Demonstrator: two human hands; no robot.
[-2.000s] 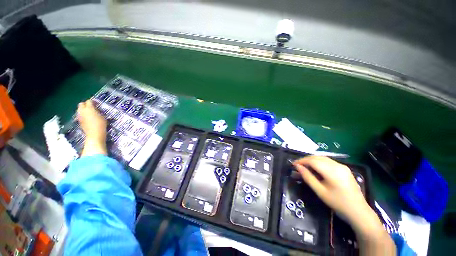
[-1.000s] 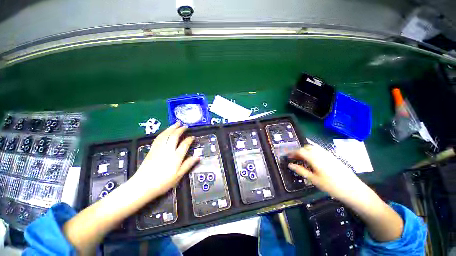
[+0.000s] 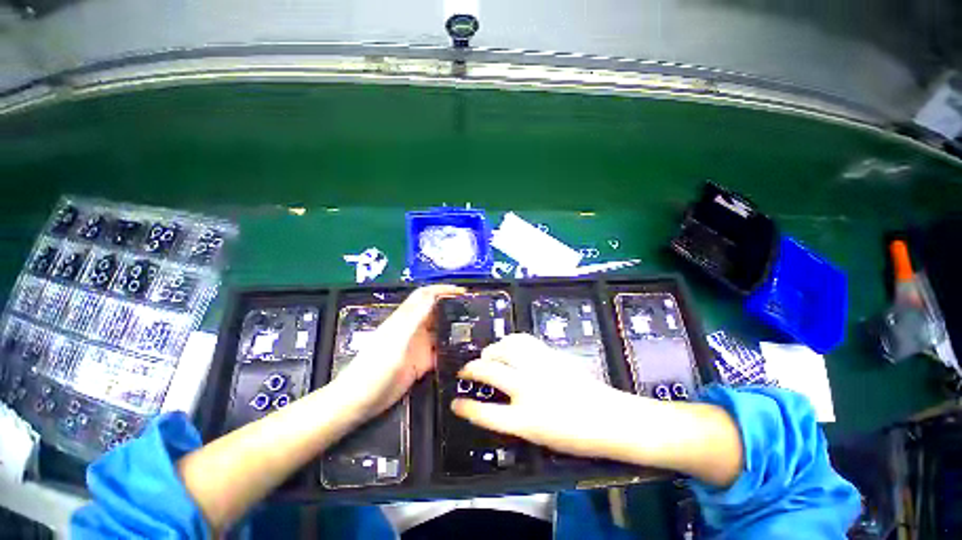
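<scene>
A black phone tray holds a row of phone housings. My left hand reaches over the second housing, its fingertips at the upper left edge of the middle housing. My right hand is over the middle housing, its bent fingertips at a dark ringed lens cover; whether they grip or press it cannot be told. Ringed lens covers also show on the leftmost housing and the rightmost housing. My right hand and forearm partly hide the fourth housing.
A clear blister tray with ringed parts lies at left. Behind the phone tray are a blue dish, white scraps and a white card. At right are an open black bin, a blue bin and a white sheet.
My right hand has moved left from the rightmost housing to the middle one. My left hand has shifted against the middle housing's upper left edge. The camera view has also turned slightly.
</scene>
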